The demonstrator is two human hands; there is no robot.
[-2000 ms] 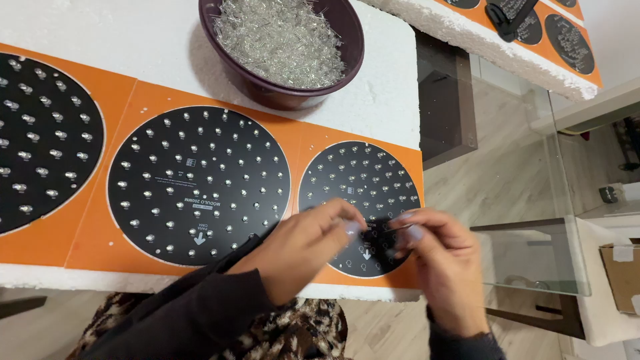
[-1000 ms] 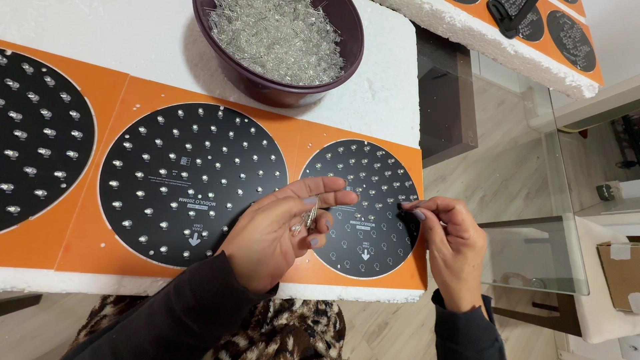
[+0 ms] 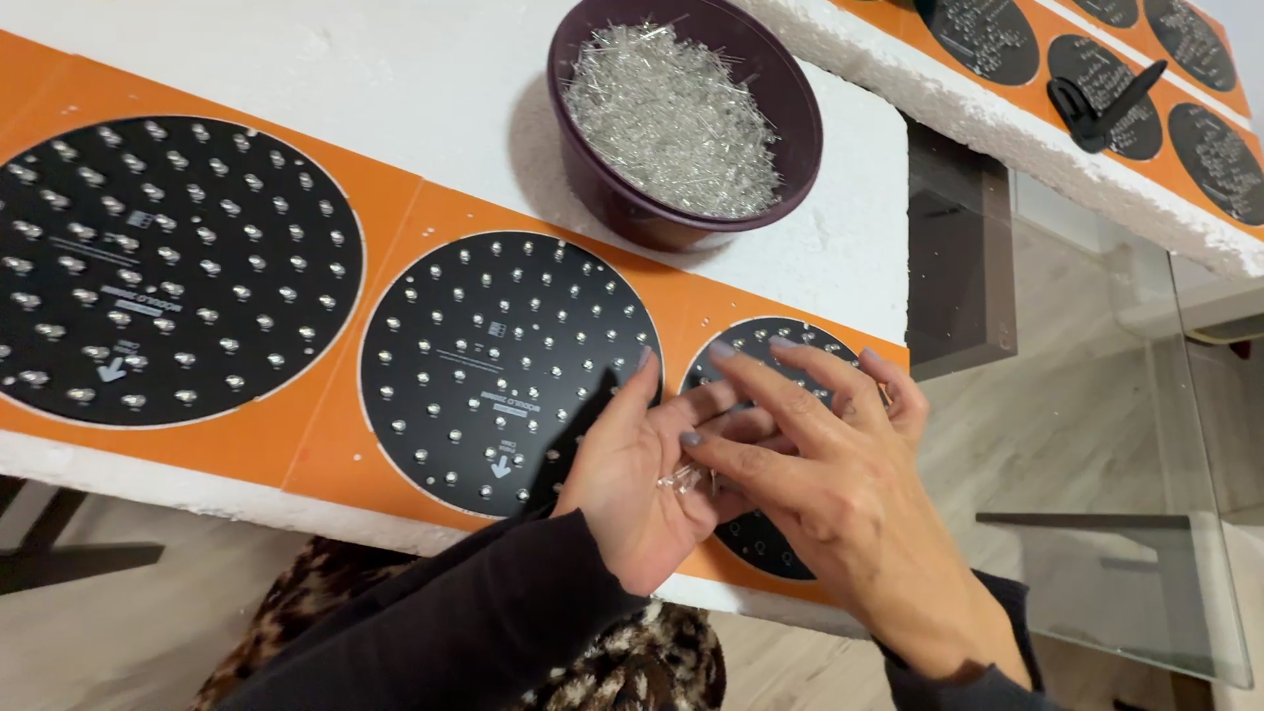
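Observation:
My left hand (image 3: 647, 474) lies palm up with several small clear LEDs (image 3: 681, 481) cupped in it. Over that palm, my right hand (image 3: 829, 464) bends with its fingers spread, its fingertips at the left hand's fingers; whether it pinches an LED is hidden. Beneath both hands is a round black circuit board (image 3: 765, 553) in an orange panel, largely covered by them. To its left sits another round black board (image 3: 474, 395) studded with LEDs, and a larger one (image 3: 227, 286) farther left. Behind them stands a dark purple bowl (image 3: 632, 212) heaped with clear LEDs (image 3: 671, 123).
White foam slabs (image 3: 395, 79) carry the panels. At the upper right, a second foam slab (image 3: 1037, 148) holds more orange panels (image 3: 1057, 20) with round boards and a black tool-like object (image 3: 1096, 109). A glass tabletop (image 3: 1106, 444) extends at the right.
My right hand has moved left from the board's right side to over my left palm. Two seconds ago a dark, blurred bundle was between my hands; it no longer shows.

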